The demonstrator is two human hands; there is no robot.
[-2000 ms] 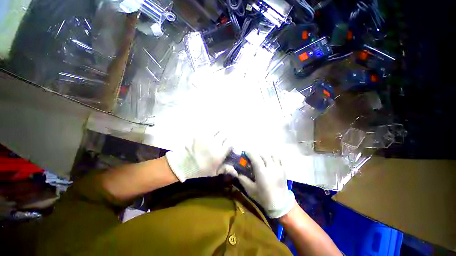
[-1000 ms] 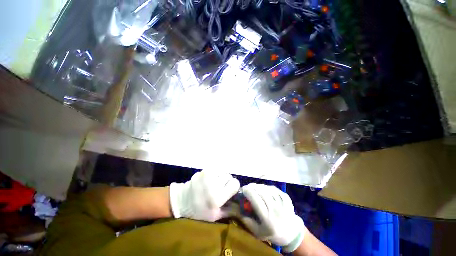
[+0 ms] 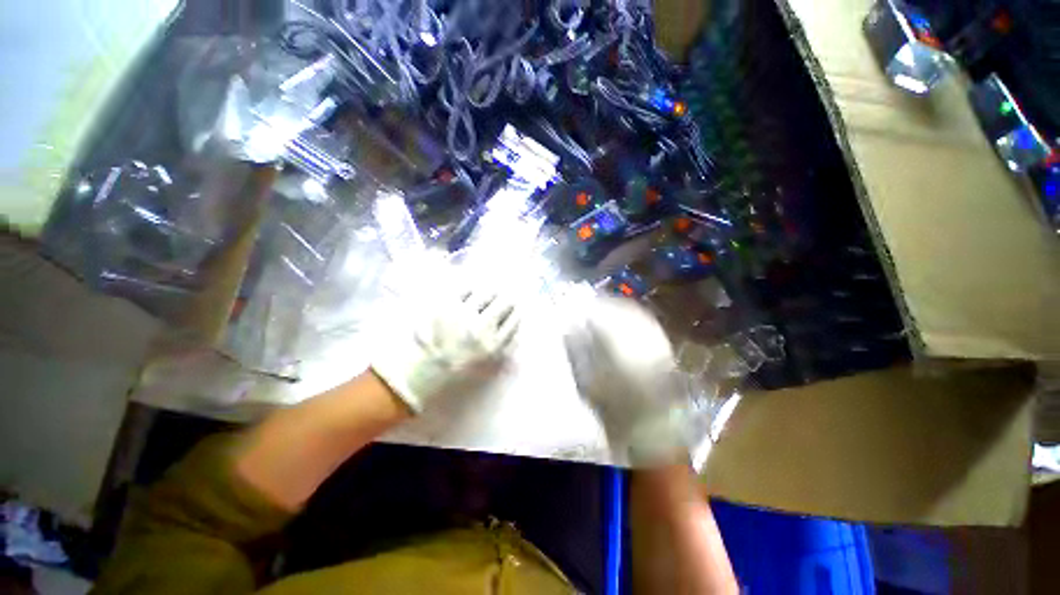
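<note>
My left hand (image 3: 448,349), in a white glove, is over the glaring white work surface (image 3: 523,413), fingers spread forward. I cannot tell if it holds anything. My right hand (image 3: 628,366), gloved and motion-blurred, reaches forward to its right; its fingers fade into the glare and no held thing can be made out. Beyond the hands lie several dark devices with orange patches (image 3: 601,222). A heap of coiled cables (image 3: 482,70) is at the back, with a white part (image 3: 523,157) in front of it.
Clear plastic bags and packs (image 3: 134,221) lie at left. Small clear packs (image 3: 756,346) sit right of my right hand. An open cardboard carton (image 3: 872,436) borders the right, with packed units (image 3: 912,58) at its upper edge. A blue crate (image 3: 790,552) is low at right.
Both hands have moved from near my body forward onto the work surface and apart. The dark device that was between them is no longer visible there. The view has shifted to the right.
</note>
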